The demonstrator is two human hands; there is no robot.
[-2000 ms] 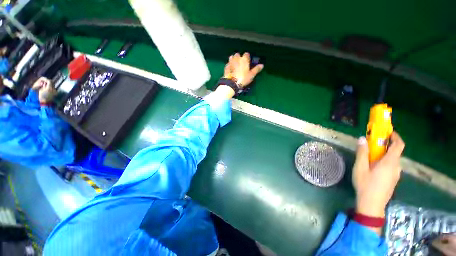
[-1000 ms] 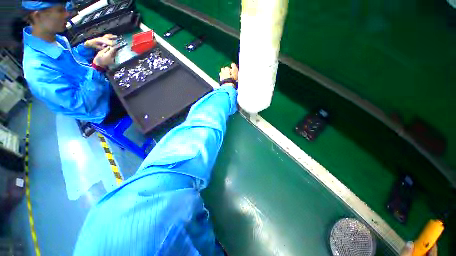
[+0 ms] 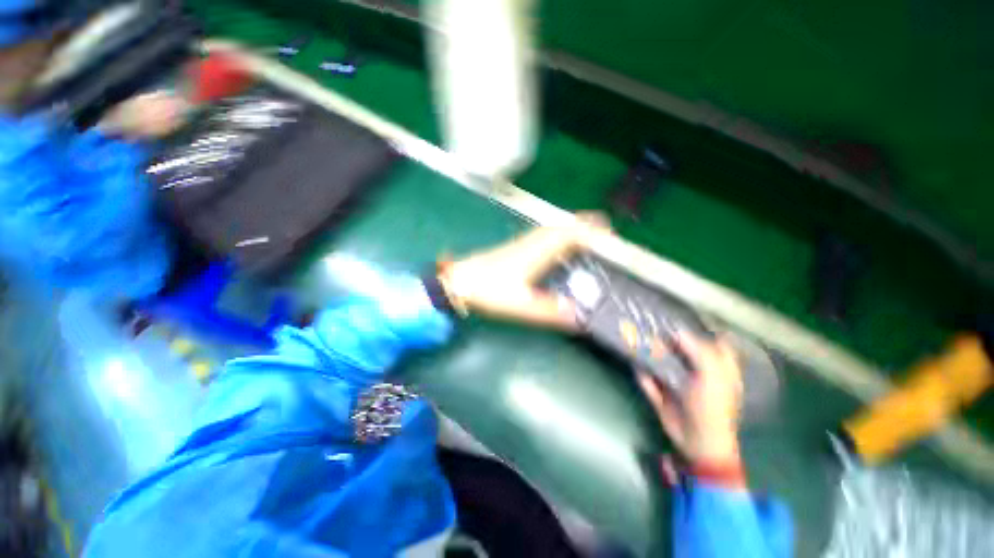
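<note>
The frame is blurred by motion. A dark phone body [image 3: 623, 313] with a white square near its left end and small pale and orange marks is held above the green bench. My left hand [image 3: 529, 275] grips its upper left end. My right hand [image 3: 703, 398] grips its lower right end with thumb and fingers. The yellow-orange electric screwdriver [image 3: 921, 398] lies to the right of my right hand, near the pale rail, with no hand on it. The round grey screw plate [image 3: 760, 381] is partly hidden behind my right hand and the phone.
A black parts box [image 3: 286, 191] with shiny parts and a red container [image 3: 218, 76] are at the left, by a neighbouring worker in blue. A thick white roll [image 3: 485, 87] stands over the pale rail. Phones lie on the green conveyor [image 3: 719, 234]. Clear trays [image 3: 899, 518] are lower right.
My left hand has come back from the conveyor to above the bench, now with a phone body. My right hand has let go of the screwdriver and holds the phone's other end. The view has shifted.
</note>
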